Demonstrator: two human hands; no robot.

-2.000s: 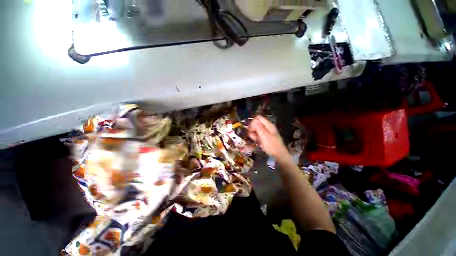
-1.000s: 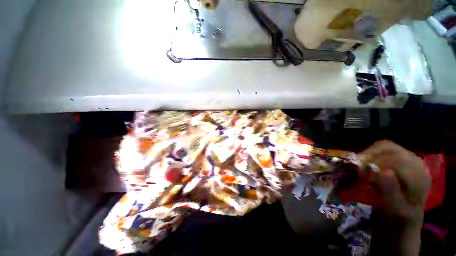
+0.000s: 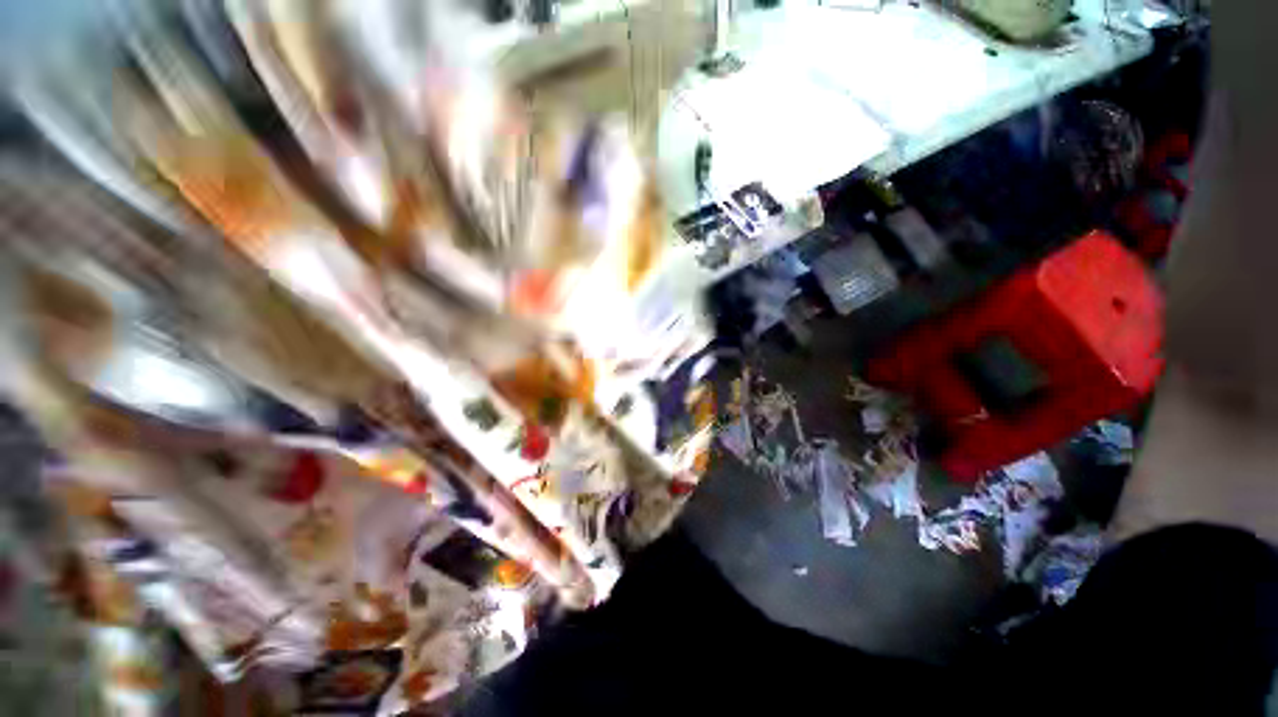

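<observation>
The printed garment piece (image 3: 533, 434), cream-white with orange, red and navy motifs, fills the left half of the view. It is raised close to the camera, stretched in long folds and blurred in its upper part. My right forearm (image 3: 1212, 406) shows as a blurred shape at the right edge; the right hand itself is outside the picture. My left hand cannot be made out; the cloth may hide it. No narrow strip or tool can be made out at the cloth.
The white machine table (image 3: 799, 105) runs behind the cloth, with a small tray of tools (image 3: 729, 217) near its edge. A foot pedal (image 3: 855, 273) is under it. A red plastic stool (image 3: 1100, 308) stands at the right. Fabric scraps (image 3: 841, 490) lie on the floor.
The cloth has risen from the lap towards the camera at the left. My right hand has left the view at the right. The view has turned, showing more floor and the red stool.
</observation>
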